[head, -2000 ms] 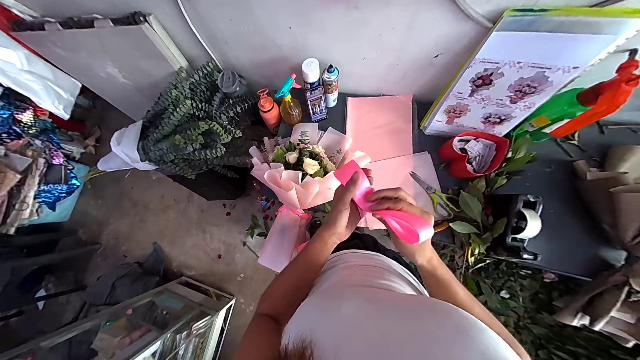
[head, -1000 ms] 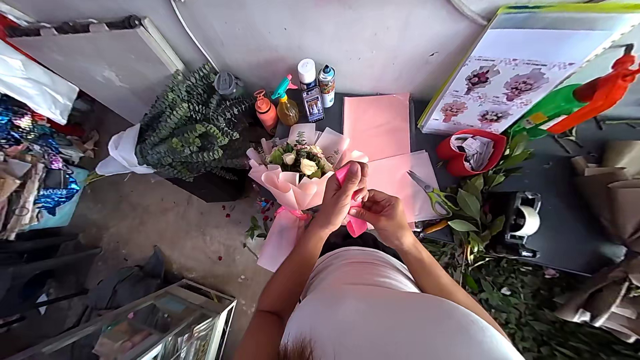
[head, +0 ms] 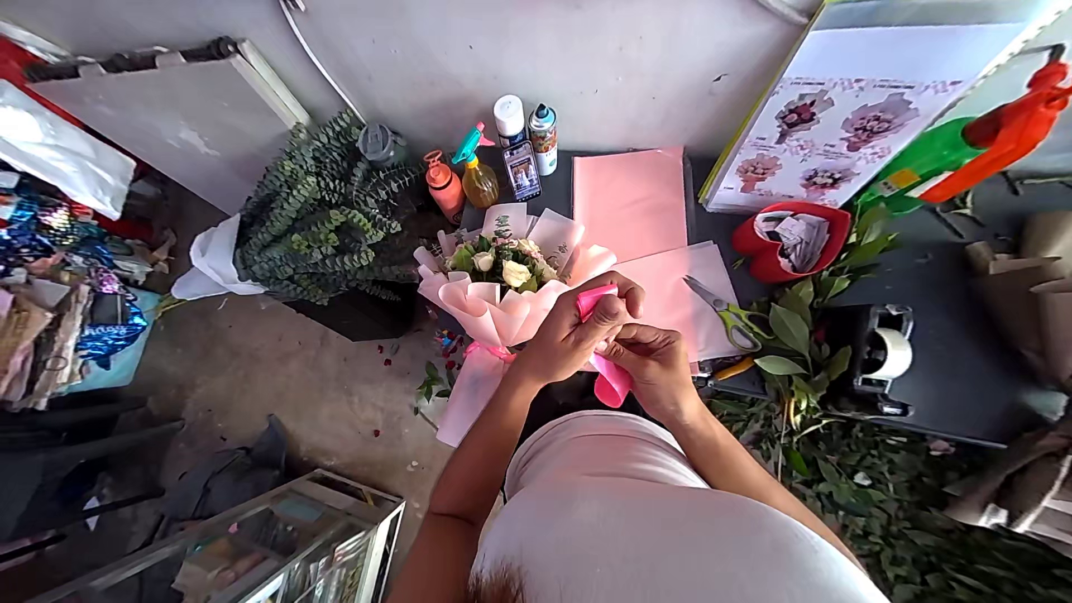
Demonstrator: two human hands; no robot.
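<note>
Bright pink ribbon (head: 613, 383) is gathered between my two hands, in front of my body. My left hand (head: 576, 327) grips it, with a loop standing up by the thumb. Fingers of my right hand (head: 651, 365) pinch the ribbon just below and touch the left. Left of my hands rests a bouquet of cream roses (head: 516, 273) in pale pink wrapping paper (head: 481, 311), bound with a pink ribbon at its neck. Scissors with green handles (head: 737, 322) lie open on pink paper sheets (head: 632, 205) to the right.
Spray bottles (head: 480, 182), spray cans (head: 543, 138) and a phone (head: 522, 171) stand by the wall. Eucalyptus (head: 322, 213) fills the left side. On the right are a red heart-shaped box (head: 832, 243), a tape dispenser (head: 867, 360), leafy stems (head: 791, 327) and a picture board (head: 825, 126).
The long pink ribbon loop seen by my right hand two seconds ago is now gathered smaller between both hands. My right hand has moved left, close against my left.
</note>
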